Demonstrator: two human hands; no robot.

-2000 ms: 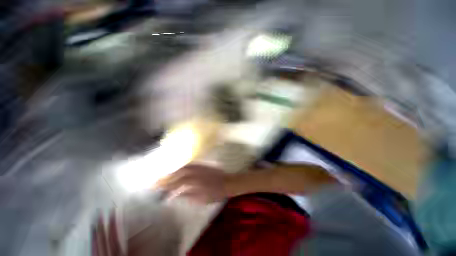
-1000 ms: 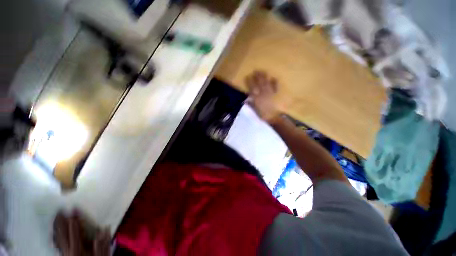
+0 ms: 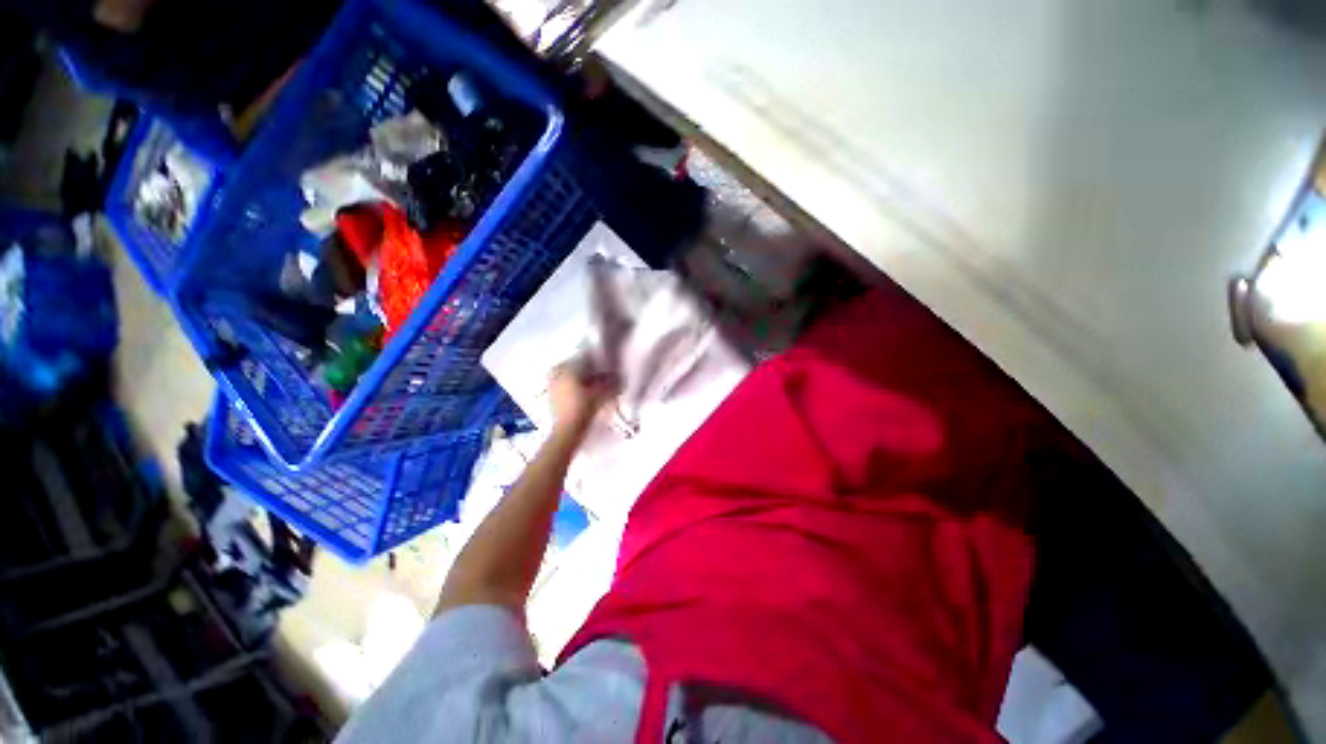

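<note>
My left hand (image 3: 582,390) reaches down beside my lap, on the left of the red apron (image 3: 814,538). Its fingers touch a pale pinkish-white cloth piece (image 3: 676,342) that lies partly folded on a pale stack. The hand is small and slightly blurred, and I cannot tell whether the fingers grip the cloth. My right hand is out of the picture.
A blue lattice crate (image 3: 480,240) with coloured scraps stands left of the stack, above another blue crate (image 3: 349,502). The pale machine table (image 3: 931,189) runs along the upper right. The lit machine part (image 3: 1291,284) is at the right edge.
The view has swung left from the machine and brown board to the crates and stack. My left hand is now at the pale cloth. My right hand, over the brown board before, has left view.
</note>
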